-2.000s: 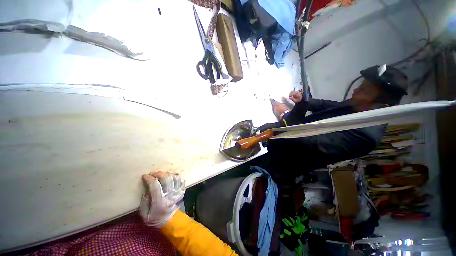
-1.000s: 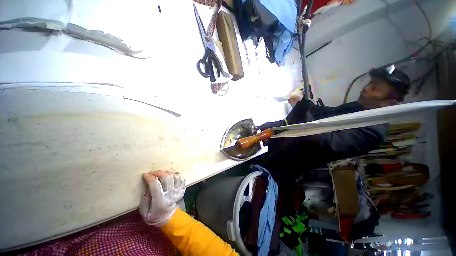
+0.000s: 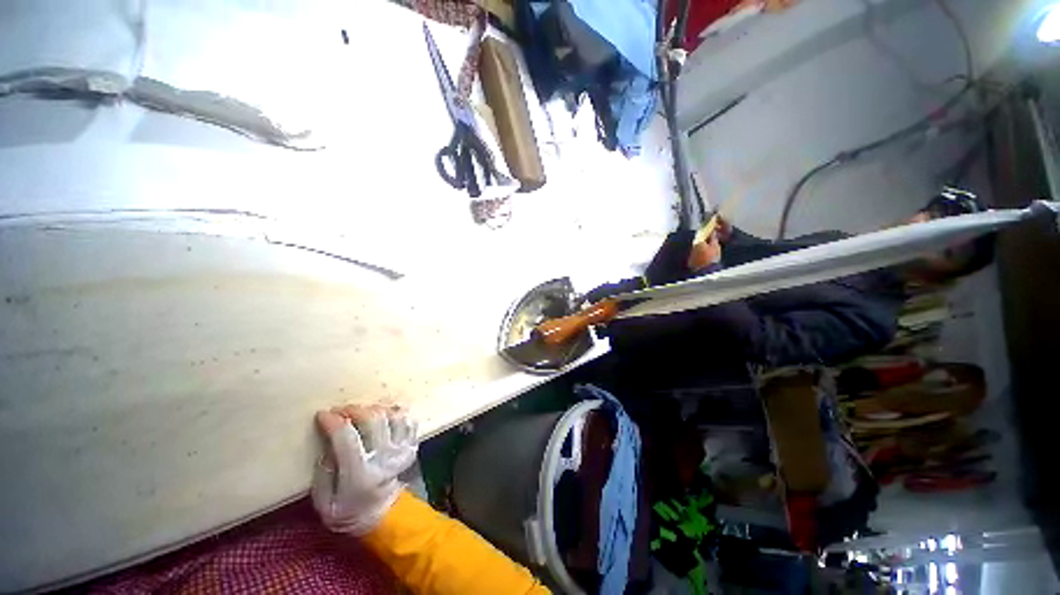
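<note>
My right hand (image 3: 365,467), in a thin white glove with bare fingertips and a yellow sleeve, rests on the table's near edge with its fingers bent and slightly apart. It holds nothing visible. My left hand is out of the picture. The iron (image 3: 551,325), with an orange-brown wooden handle, stands on the table edge to the right of my hand, not touching it. White cloth with curved edges (image 3: 221,113) lies on the table (image 3: 198,372) at the upper left; its outlines are partly lost in glare.
Shears (image 3: 465,145) and a brown block (image 3: 513,116) lie at the back. Blue cloth (image 3: 624,52) is behind them. A pale bar (image 3: 802,265) runs right from the iron. A bin (image 3: 500,467) stands below the edge. A person in dark clothes (image 3: 802,331) is at the far end.
The whole view has shifted slightly left. The other person has moved, with the head now partly behind the pale bar and a hand raised. My right hand and the iron stay in place.
</note>
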